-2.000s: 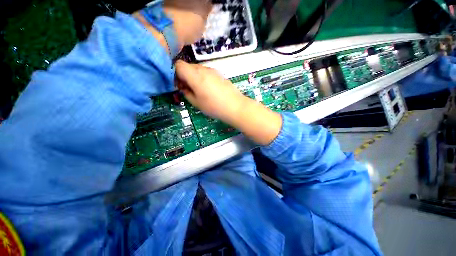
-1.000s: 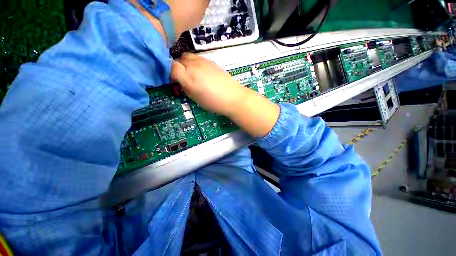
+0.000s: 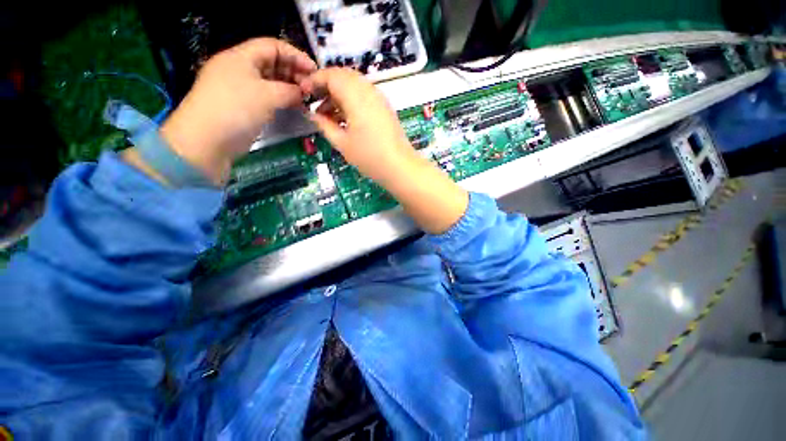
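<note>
My left hand [image 3: 237, 99], with a blue wrist strap, is raised over the far rail. My right hand [image 3: 366, 121] meets it, fingertips almost touching. A tiny dark component [image 3: 308, 97] shows between the fingertips of both hands; its type is too small to tell. Below lies a green circuit board [image 3: 258, 224] with dark slotted connectors and a red component [image 3: 309, 145] at its upper corner. Another green board [image 3: 366, 194] adjoins it on the right, partly hidden by my right hand and wrist.
A white tray [image 3: 418, 53] of small black parts stands beyond the far rail. The near rail [image 3: 414, 226] runs along the boards. More boards [image 3: 491, 129] continue to the right, with a dark gap [image 3: 564, 112] between them. Green pieces [image 3: 99, 86] lie at far left. A black cable curves behind the rail.
My left hand has come back from the bins beside the white tray to my right hand. My right hand has risen slightly off the board, uncovering the red component.
</note>
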